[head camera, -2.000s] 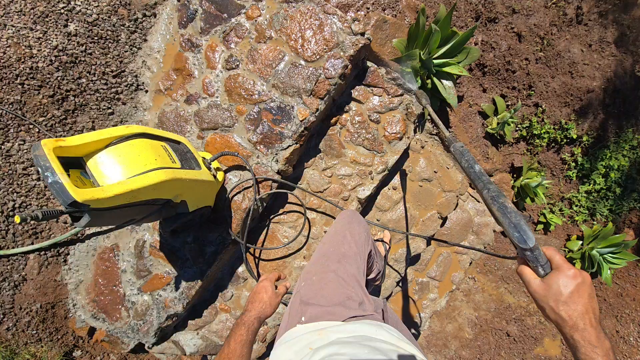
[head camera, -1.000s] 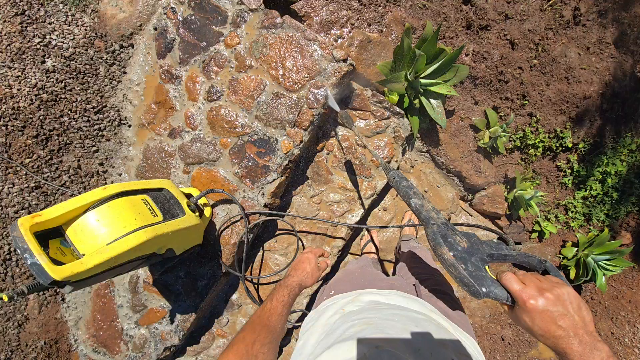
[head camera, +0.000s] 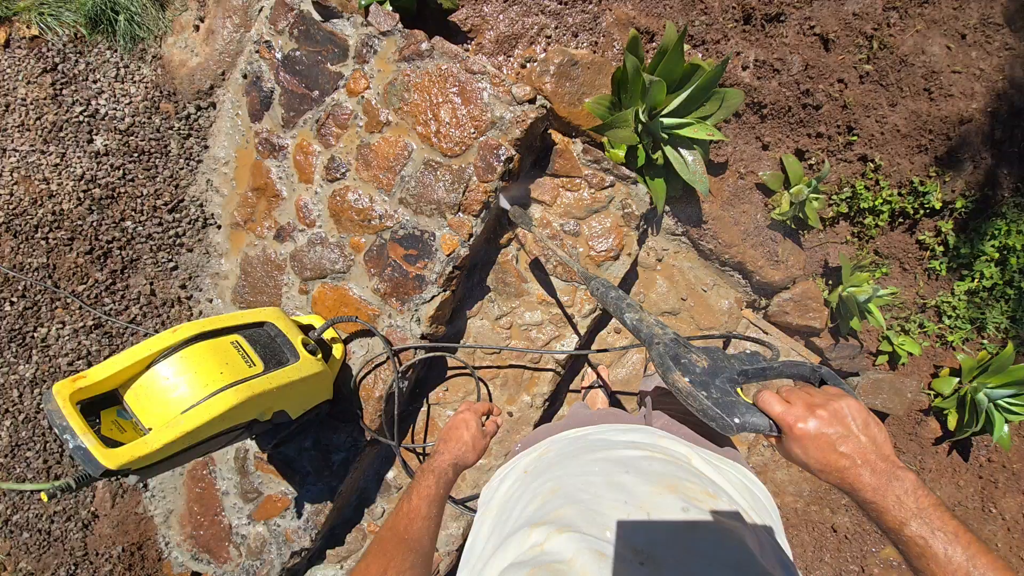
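Note:
My right hand (head camera: 832, 432) grips the handle of a black pressure washer gun (head camera: 696, 364), at the lower right. Its lance reaches up and left to the edge of a stone step, where white spray leaves the nozzle. My left hand (head camera: 470, 434) hangs over the lower steps with its fingers curled, near the black hose; nothing shows in it. A yellow Kärcher pressure washer (head camera: 204, 384) lies at the left, partly over the gravel and the stonework. Its black high-pressure hose (head camera: 512, 347) loops beside my left hand and runs across towards the gun.
Wet stone steps (head camera: 440, 108) set in mortar fill the middle, with dark drops at their edges. Gravel (head camera: 96, 184) lies at the left. A large succulent (head camera: 668, 112) and smaller plants (head camera: 988, 392) grow in soil at the right. My sandalled foot (head camera: 595, 386) is on a lower step.
The gun's lance has swung from the large succulent to the step edge, and spray now shows at its tip. Compared with two seconds ago, more of the gun's body is in view.

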